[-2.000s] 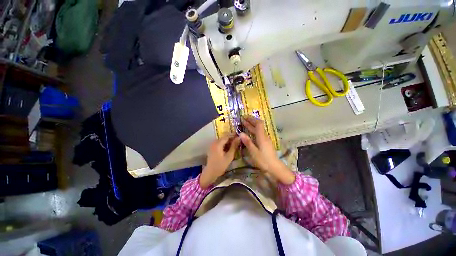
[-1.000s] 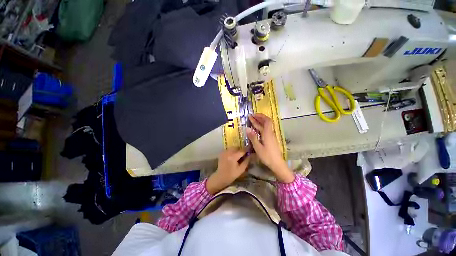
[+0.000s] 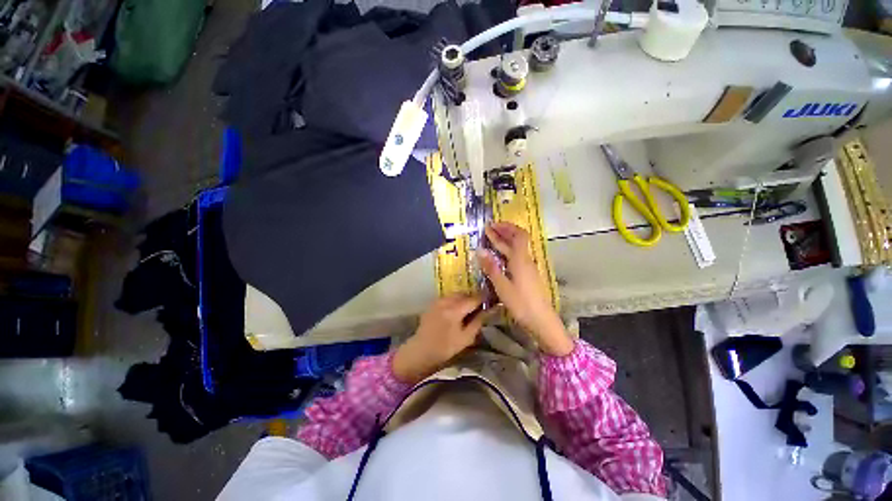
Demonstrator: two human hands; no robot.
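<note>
A small dark sewn part [image 3: 489, 284] lies over the needle plate, mostly hidden by my fingers. My right hand [image 3: 518, 279] is bare and holds it just in front of the presser foot [image 3: 478, 210]. My left hand [image 3: 445, 331] pinches its near end at the table's front edge. Yellow tape [image 3: 452, 269] runs on both sides of the plate. A large dark fabric panel [image 3: 333, 220] lies flat on the table left of the needle, its tapered corner at the front edge.
Yellow-handled scissors [image 3: 638, 210] lie right of the sewing machine head [image 3: 646, 108]. A white lamp [image 3: 402, 137] hangs left of the needle. More dark pieces [image 3: 357, 73] are piled behind the panel. A blue crate [image 3: 204, 294] with black tangled work [image 3: 166, 323] stands at left.
The view has shifted since the oldest frame, and my left hand is now lower, farther from the needle. Since one second ago, both hands have barely moved.
</note>
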